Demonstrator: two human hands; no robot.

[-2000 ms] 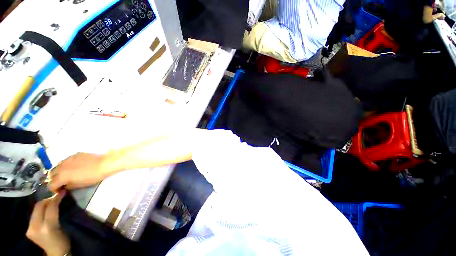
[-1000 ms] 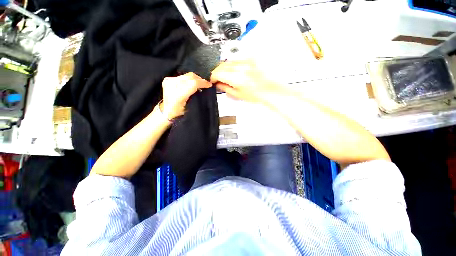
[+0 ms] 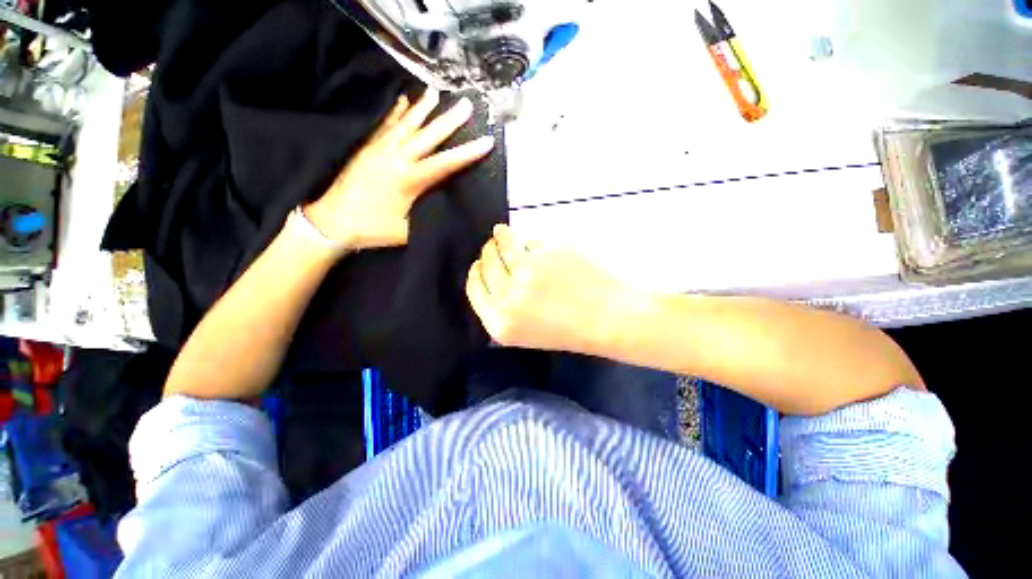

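The black fabric lies on the table left of and under the needle area and drapes over the front edge toward my lap. My left hand lies flat on it with fingers spread, just below the presser foot. My right hand is curled at the fabric's right edge near the table's front, its fingertips closed on that edge; the grip itself is partly hidden. The sewing machine's needle bar parts stand above the fabric.
Thread snips lie right of the needle on the white table. A blue part is beside the needle. A clear-covered dark rectangle lies at the right. Blue crate slats show below the table.
The view has turned from the machine's right side to the front. Since one second ago, my left hand has spread flat on the fabric, and my right hand has moved down along its edge toward me.
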